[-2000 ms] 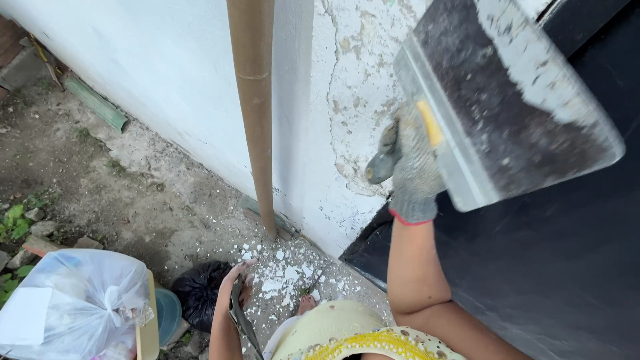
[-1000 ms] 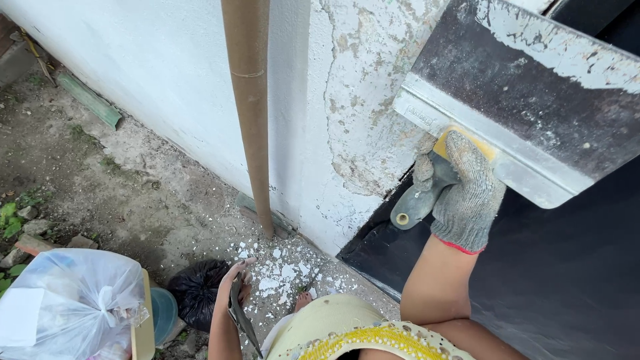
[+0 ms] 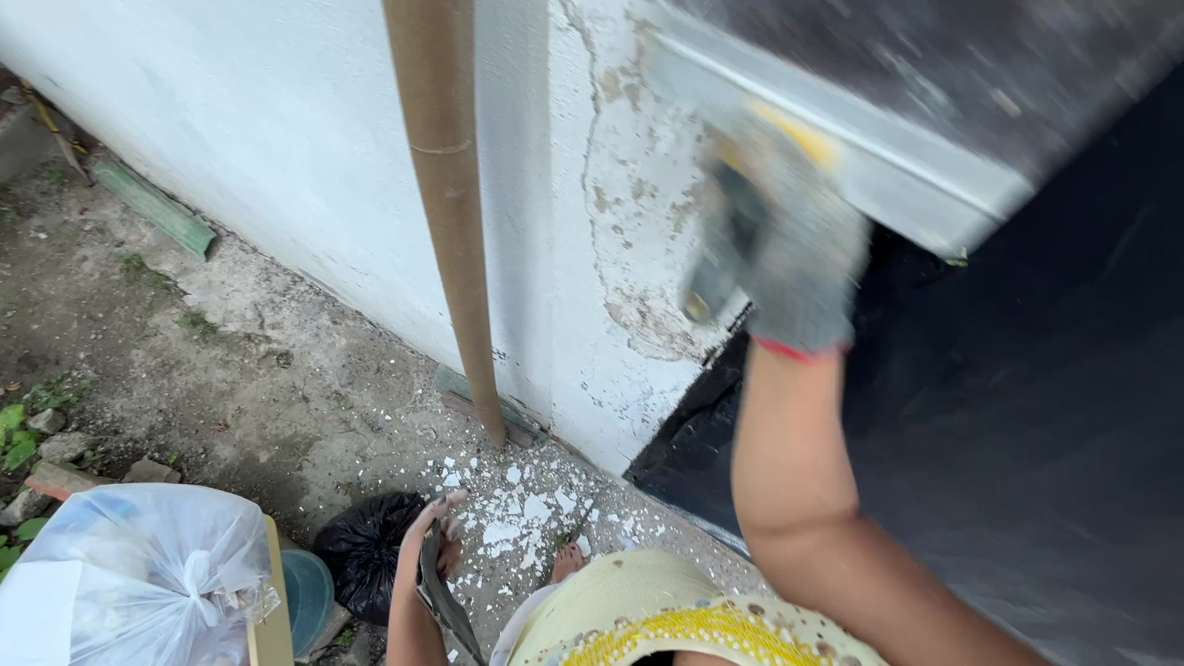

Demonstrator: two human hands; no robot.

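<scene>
My right hand [image 3: 800, 240], in a grey knit glove with a red cuff edge, grips the grey and yellow handle of a wide, stained drywall taping knife [image 3: 888, 148]. The hand and tool are blurred, in front of the patchy, peeling wall [image 3: 647, 231]; whether the blade touches the wall cannot be told. My left hand [image 3: 439, 532], bare and whitish with dust, is low near the body with its fingers apart. Beside its wrist is a dark, curved strip-like thing [image 3: 444, 592]; whether the hand holds it is unclear.
A brown pole [image 3: 449, 185] leans by the white wall. White paint flakes [image 3: 518, 518] litter the ground near a bare foot [image 3: 567, 561]. At lower left are a black plastic bag [image 3: 365, 555], a tied clear bag [image 3: 139, 573] and a teal container [image 3: 307, 597]. A dark panel [image 3: 1017, 416] lies right.
The right hand and taping knife have moved over the wall, and the blade's angle has changed between frames. The left hand stays low in about the same place.
</scene>
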